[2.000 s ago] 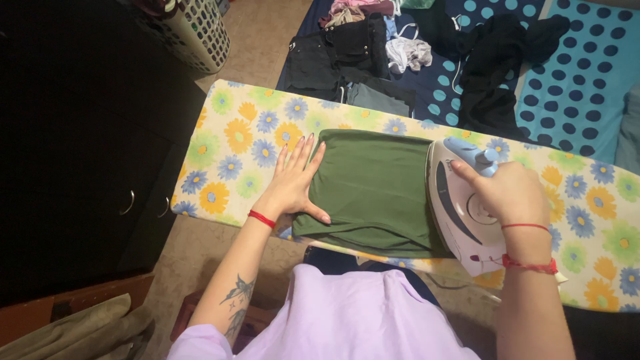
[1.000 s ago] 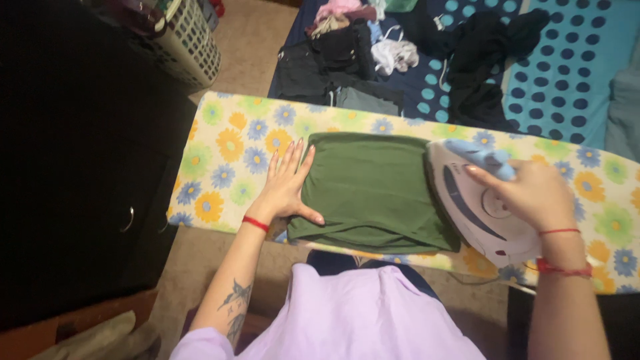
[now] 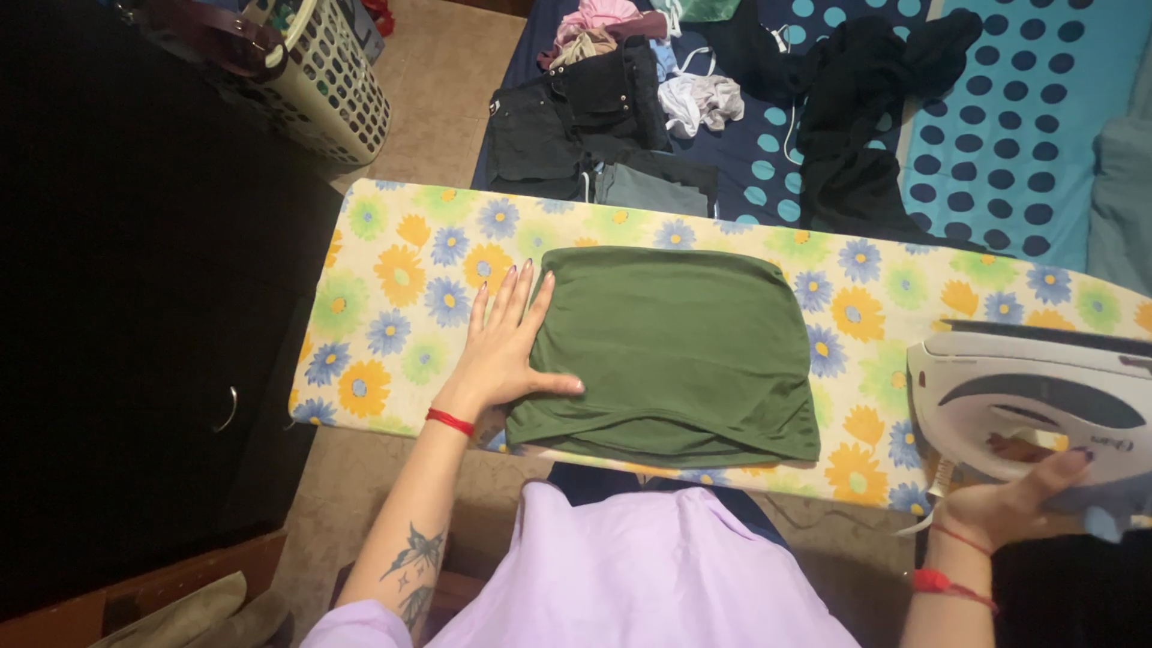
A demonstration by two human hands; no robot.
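A green fabric garment (image 3: 675,351) lies flat on the flower-patterned ironing board (image 3: 378,297), its lower edge slightly rumpled. My left hand (image 3: 504,346) rests at the garment's left edge with fingers spread, the thumb lying on the cloth. At the right end of the view, my right hand (image 3: 1017,495) is closed around the handle of a white and grey clothes iron (image 3: 954,387). The iron is tipped on its side, away from the garment, with its dark soleplate edge toward the back. Whether it touches the board cannot be told.
Beyond the board, a bed with a dotted cover (image 3: 981,153) holds black shorts (image 3: 535,135), a black garment (image 3: 855,99) and other clothes. A plastic laundry basket (image 3: 337,99) stands at the back left. A dark cabinet (image 3: 153,315) fills the left side. The iron's cord hangs near my right wrist.
My right hand has moved the iron off the garment's right side, farther right, and turned it onto its side. My left hand has stayed at the garment's left edge.
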